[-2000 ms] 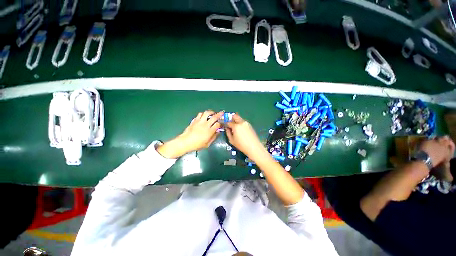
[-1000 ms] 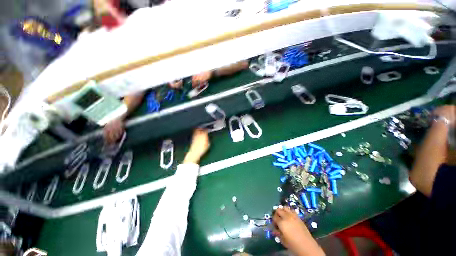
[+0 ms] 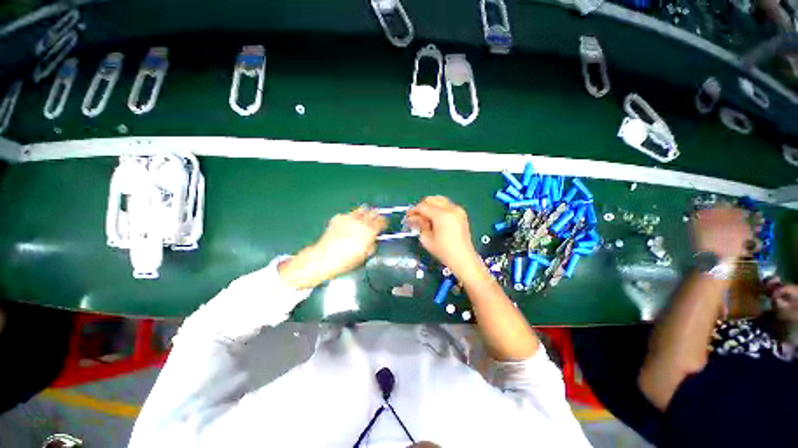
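Note:
My left hand point(image 3: 348, 238) and my right hand point(image 3: 442, 229) hold a white loop-shaped housing point(image 3: 396, 234) between them, just above the green bench. My left fingers are on one end of the loop and my right fingers cover the other end, so its head is hidden. The two pale sides of the loop show between my hands. A heap of blue cylinders point(image 3: 560, 210) mixed with small metal pieces point(image 3: 530, 233) lies to the right of my right hand. One blue cylinder point(image 3: 444, 290) lies apart, below my right hand.
A stack of white housings point(image 3: 157, 201) lies at the left on the bench. A white divider rail point(image 3: 332, 154) runs behind it. Beyond, the green conveyor belt point(image 3: 341, 105) carries spaced housings. A neighbour's arm point(image 3: 691, 324) works at the right beside another heap.
The view has tilted back down. My left hand has come back from the belt and my right hand from the small parts. Both now hold a housing; another housing is gone from the belt.

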